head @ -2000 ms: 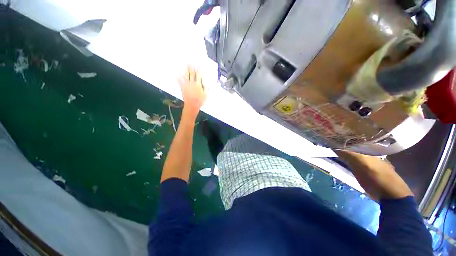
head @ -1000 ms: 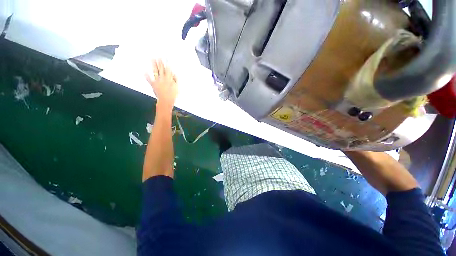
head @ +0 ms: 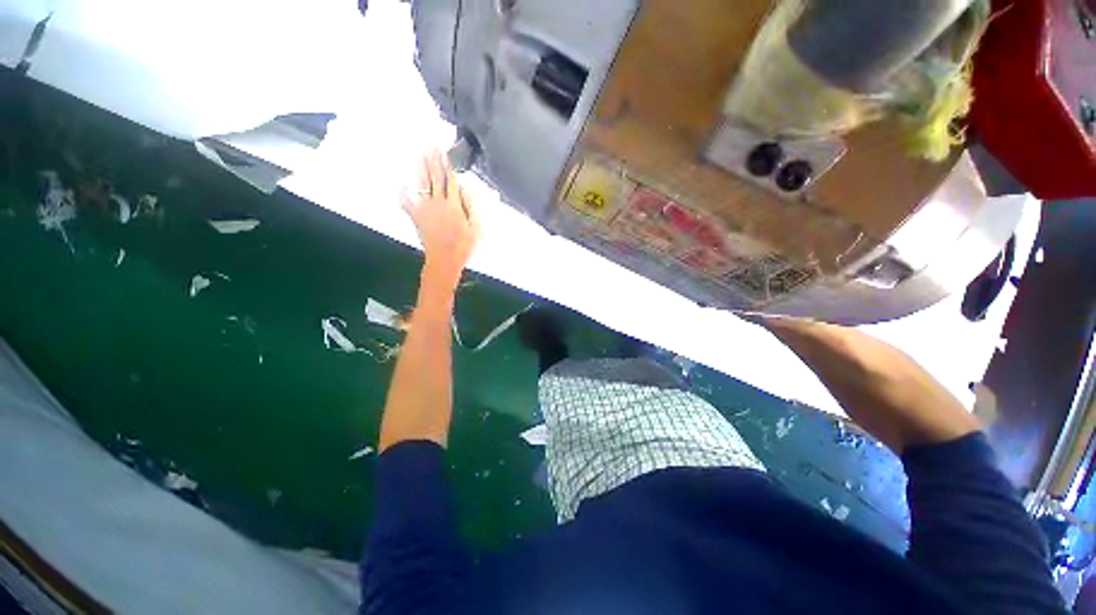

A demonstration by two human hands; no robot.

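The straight knife cloth cutting machine fills the upper middle and right, with its silver-grey and brown motor body close to the camera. Its blade and base are hidden. The white fabric lay glares beneath and left of it. My left hand lies flat on the lay near its front edge, just left of the motor, fingers extended and holding nothing. My right forearm reaches under the motor body; my right hand is hidden behind it, so its grip cannot be seen.
A grey flap of fabric lies at the lay's edge on the left. White scraps litter the green floor. A pale cloth-covered table stands at lower left. A red box and a cloth-bound handle are at upper right.
The machine shows larger and further left and up than before. My left hand first shifted left along the lay, then came back right beside the motor. The fabric flap shows further right.
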